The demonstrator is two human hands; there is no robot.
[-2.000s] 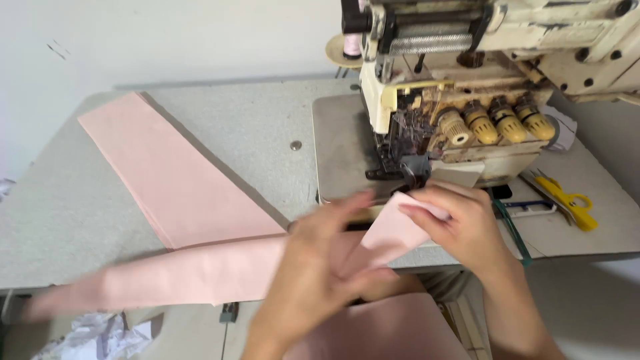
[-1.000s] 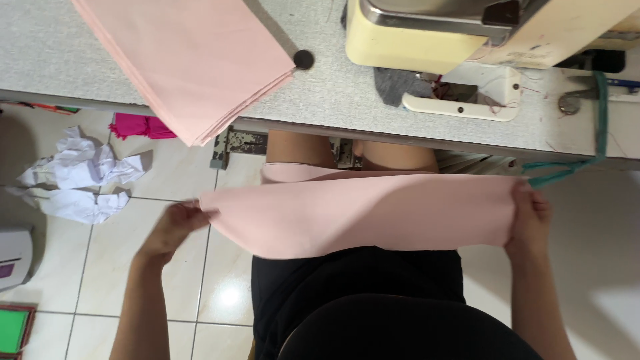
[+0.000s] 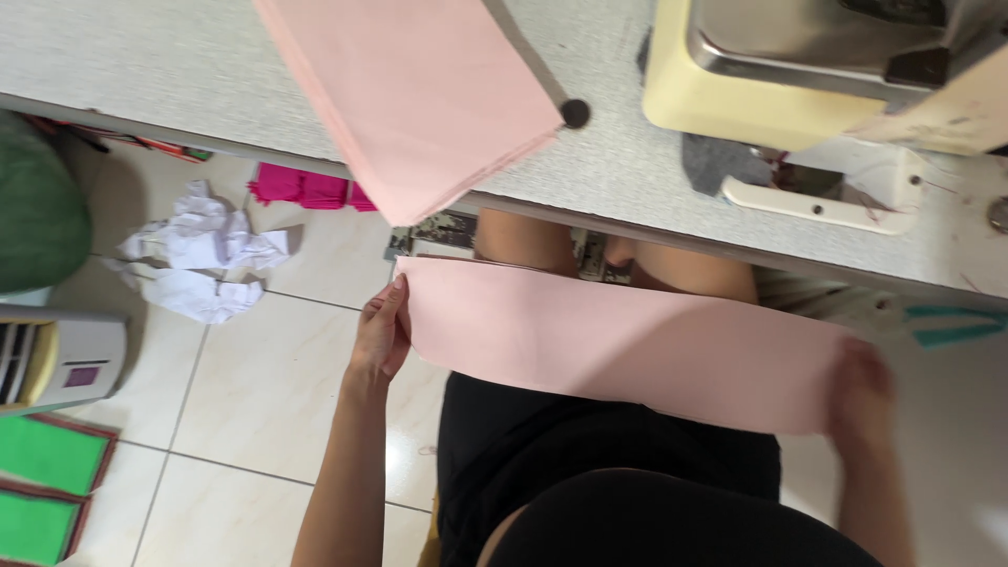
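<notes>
A long pink fabric piece [image 3: 622,339] is stretched above my lap, below the table's front edge. My left hand [image 3: 384,331] grips its left end, thumb on top near the corner. At the other end my right hand [image 3: 862,394], blurred, holds the right edge. On the table lies a stack of pink fabric pieces [image 3: 425,94], its lower corner hanging over the edge. A dark round disc [image 3: 576,113] touches the right corner of that stack.
The sewing machine [image 3: 764,94] stands at the upper right of the table [image 3: 181,87]. Crumpled white scraps [image 3: 201,252] and a magenta fabric bundle [image 3: 307,187] lie on the tiled floor. A teal strap [image 3: 957,324] hangs at the right, below the table edge.
Two seconds ago my hands were by the machine's needle area with pink fabric. Now they hold a piece spread over my lap, its right end lower than one second ago. The view has tilted down.
</notes>
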